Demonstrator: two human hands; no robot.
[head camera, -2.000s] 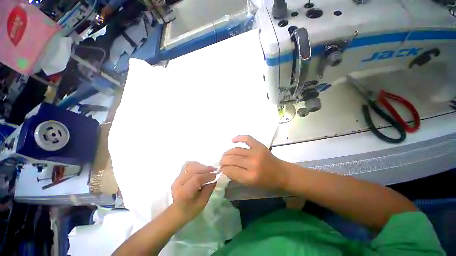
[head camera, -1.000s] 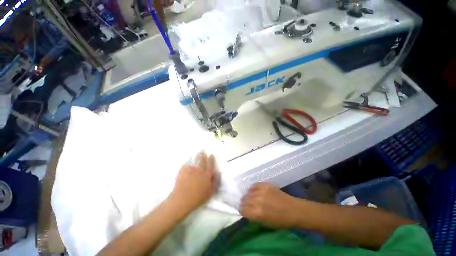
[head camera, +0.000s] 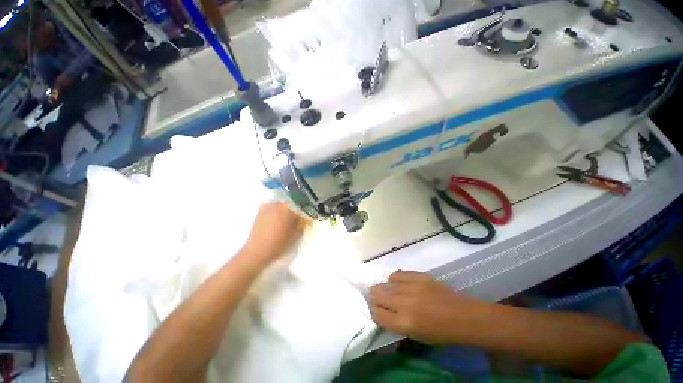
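A bright white fabric panel (head camera: 150, 247) covers the table left of the needle and drapes over the front edge; its surface is overexposed. My left hand (head camera: 275, 230) lies on the cloth close beside the presser foot (head camera: 329, 218), with the fingertips washed out by glare. My right hand (head camera: 408, 305) is closed on the cloth's right edge at the table's front edge. The white sewing machine (head camera: 449, 127) with a blue stripe stands over the cloth's right side.
Scissors (head camera: 472, 212) with one red and one black handle lie under the machine arm. A red-handled small tool (head camera: 595, 179) lies farther right. A dark-blue machine (head camera: 24, 305) is at the left edge. Blue baskets (head camera: 651, 299) are at lower right. White material (head camera: 337, 45) lies behind the machine.
Both hands have gone from pinching the cloth together to lying apart on it. My left hand has moved forward to the presser foot. The cloth is more bunched, and the view has shifted right.
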